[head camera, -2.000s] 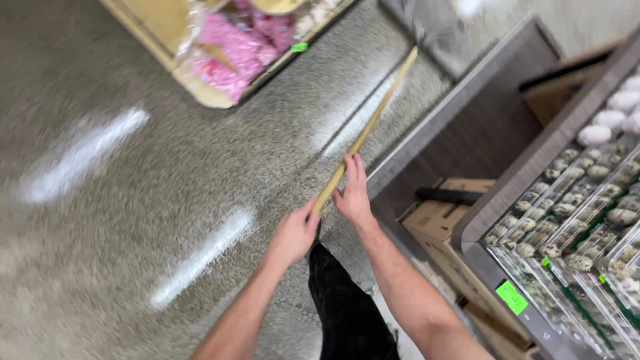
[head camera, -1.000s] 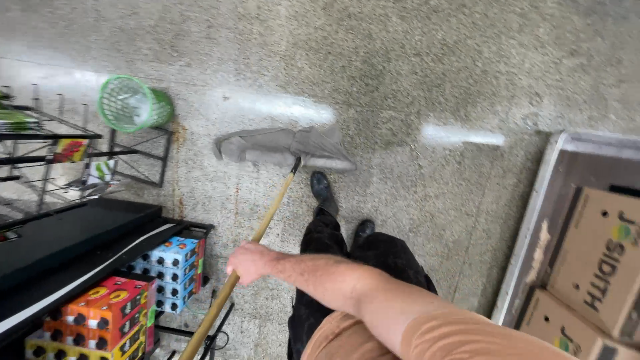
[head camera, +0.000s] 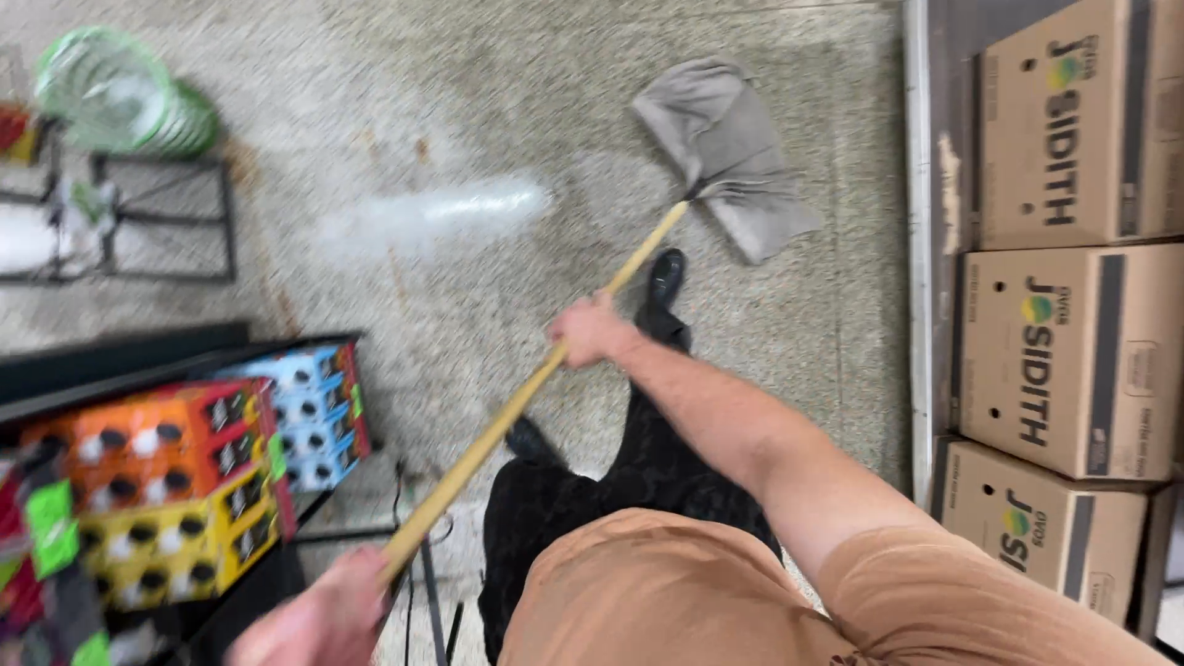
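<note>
A long yellow wooden handle (head camera: 481, 444) runs diagonally up to a grey cloth (head camera: 726, 153) spread on the floor at its far end. What lies under the cloth is hidden. Higher on the picture, my right hand (head camera: 590, 331) is closed around the middle of the handle. My left hand (head camera: 319, 610), blurred at the lower left, grips its near end. One black shoe (head camera: 666, 277) is just below the cloth; the other (head camera: 535, 442) stands farther back, left of my trousers.
Cardboard boxes (head camera: 1045, 361) line a metal-edged shelf (head camera: 918, 231) on the right. At left are a green plastic basket (head camera: 125, 92), a black wire rack (head camera: 166, 217) and colourful stacked cartons (head camera: 176, 462) on a dark display. Speckled floor (head camera: 416, 120) lies between, with a bright reflection.
The cloth, left of my feet's line a second ago, now lies beyond and right of them. My left hand has come into view on the handle. The view has shifted greatly since two seconds ago.
</note>
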